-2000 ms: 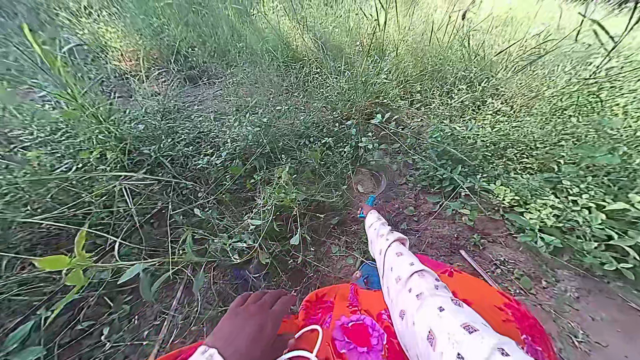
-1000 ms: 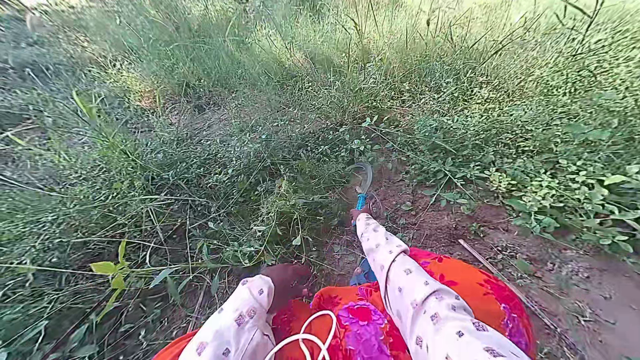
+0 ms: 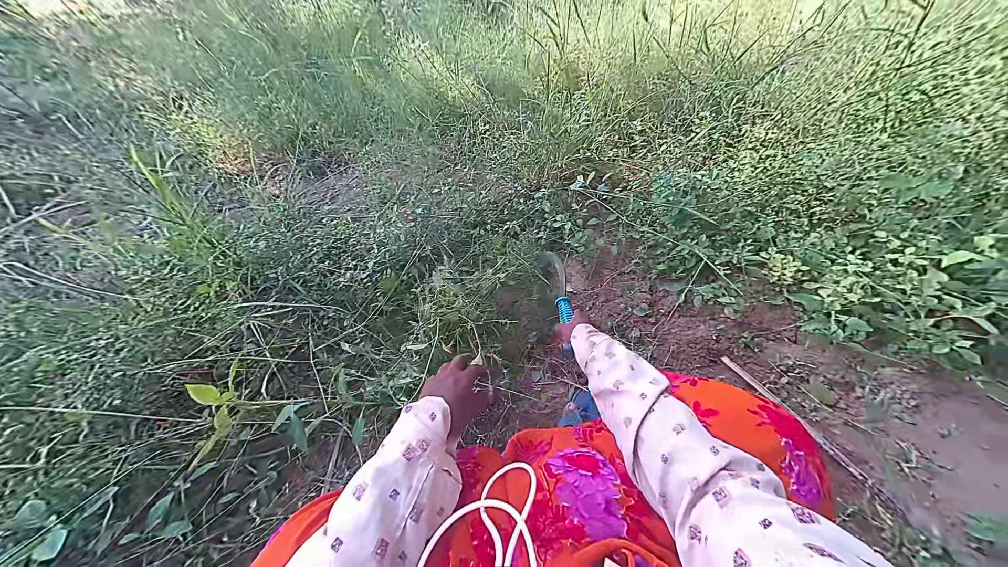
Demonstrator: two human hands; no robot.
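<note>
A sickle (image 3: 561,277) with a curved metal blade and a blue-wrapped handle is in my right hand (image 3: 568,329), its blade pointing away from me over bare soil. My left hand (image 3: 459,387) is low at the near edge of the green weeds (image 3: 453,315), left of the sickle. Its fingers touch or hold some stems; the fingertips are partly hidden, so the grip cannot be told. Both arms wear pale sleeves with small printed squares.
Orange floral cloth (image 3: 587,488) covers my lap, with a white cord (image 3: 504,512) looped over it. A thin dry stick (image 3: 787,409) lies on the soil at the right. Dense grass and leafy weeds surround the front and left.
My left hand has moved forward from beside the orange cloth to the weeds. The sickle blade, over the soil before, now stands close to the weeds' right side, still in my right hand.
</note>
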